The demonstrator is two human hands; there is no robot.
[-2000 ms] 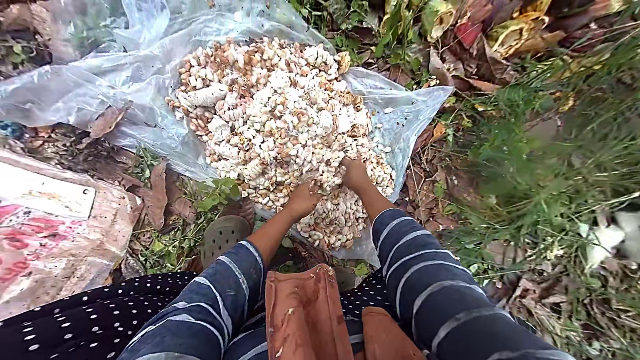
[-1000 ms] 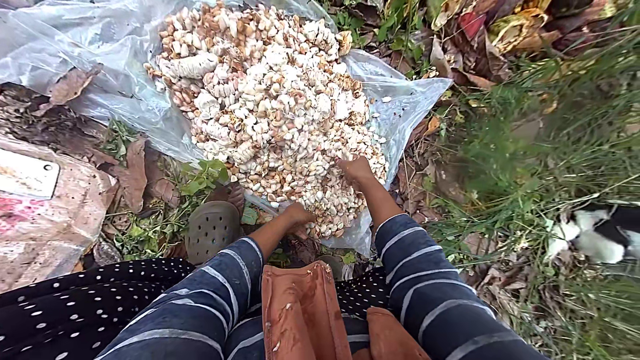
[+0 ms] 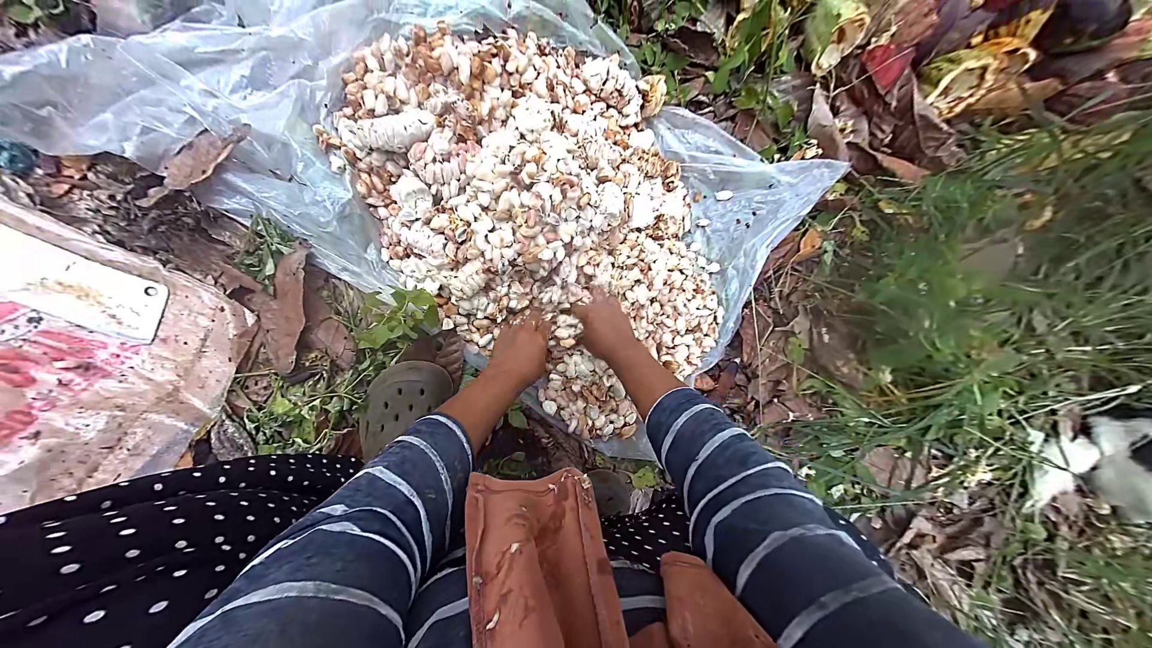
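Observation:
A heap of whitish and brown cacao beans in pulp [image 3: 540, 198] lies on a clear plastic sheet [image 3: 261, 117]. At the heap's near side my left hand [image 3: 522, 346] touches the beans, its fingertips hidden among them. Just right of it, my right hand [image 3: 605, 326] is also in the beans, with its fingers partly covered. Whether either hand grips any beans cannot be seen. A larger pale clump of beans [image 3: 387, 131] sits at the heap's upper left.
At left lies a stained sack [image 3: 180, 387] with a white plate [image 3: 81, 283] on it. A clog-covered foot [image 3: 405, 400] stands by the sheet. Opened pods [image 3: 976, 76] and dry leaves are at upper right, grass [image 3: 945, 297] at right, a black and white animal [image 3: 1107, 463] at lower right.
My left hand, at the sheet's near edge one second ago, has moved up into the beans, closer to my right hand. The black and white animal has shifted in view.

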